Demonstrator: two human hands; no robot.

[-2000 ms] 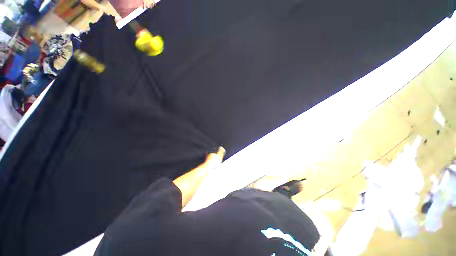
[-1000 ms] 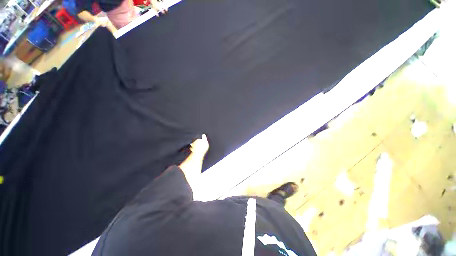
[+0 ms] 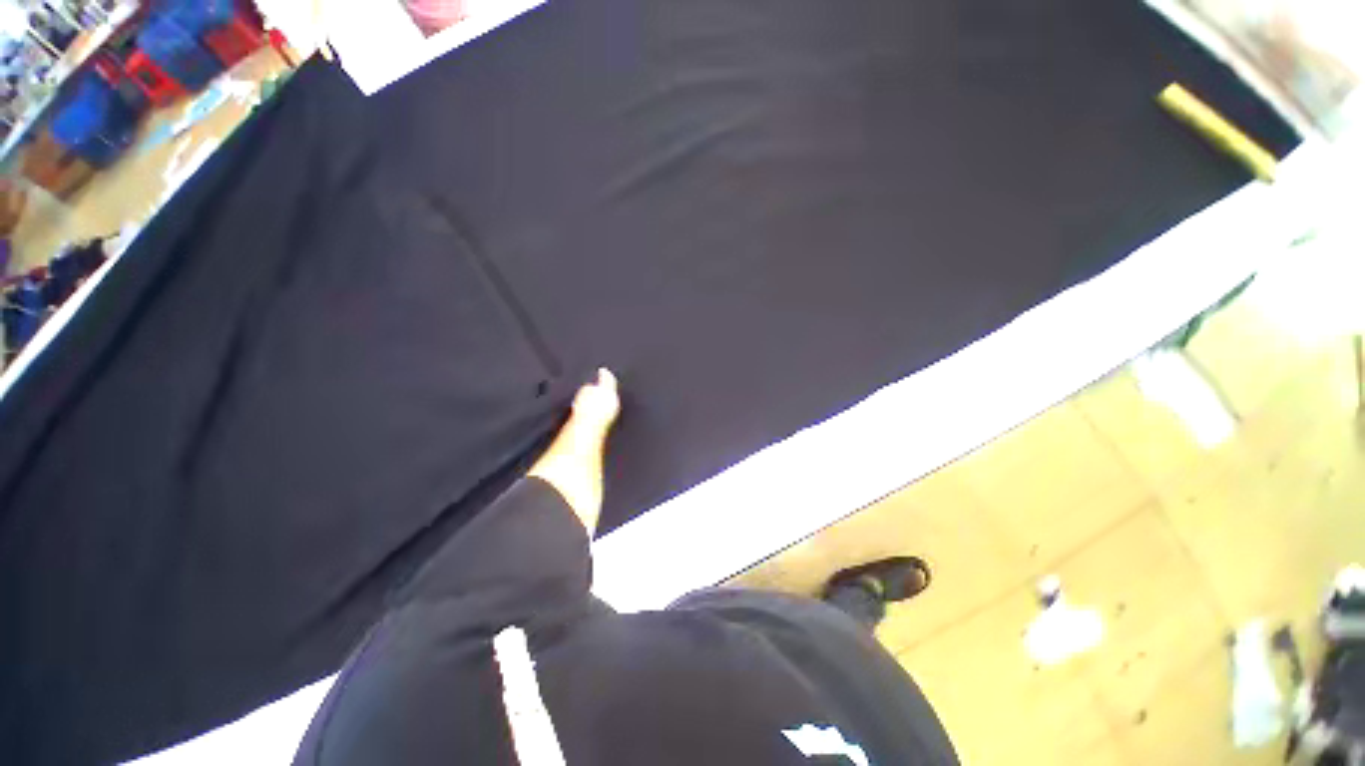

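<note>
A loose ply of black fabric (image 3: 300,404) with folds lies over the left half of the table. Its folds run toward my left hand (image 3: 596,401), whose fingers are closed on the fabric close to the near edge. To the right, the flat black lay (image 3: 898,195) spreads smoothly, with faint ripples near its middle. A short yellow bar (image 3: 1220,132) lies across its far right corner. My right hand is not in view.
The white table border (image 3: 958,397) runs along the near edge. Beyond it are a tan tiled floor with scraps (image 3: 1063,629) and my dark shoe (image 3: 883,581). A bit of pink clothing (image 3: 437,12) shows across the table. Red and blue things stand at the far left.
The view has shifted right along the table, bringing in the yellow bar. My left hand still holds the fabric. Folds beside it look flatter. The person across is now mostly out of view.
</note>
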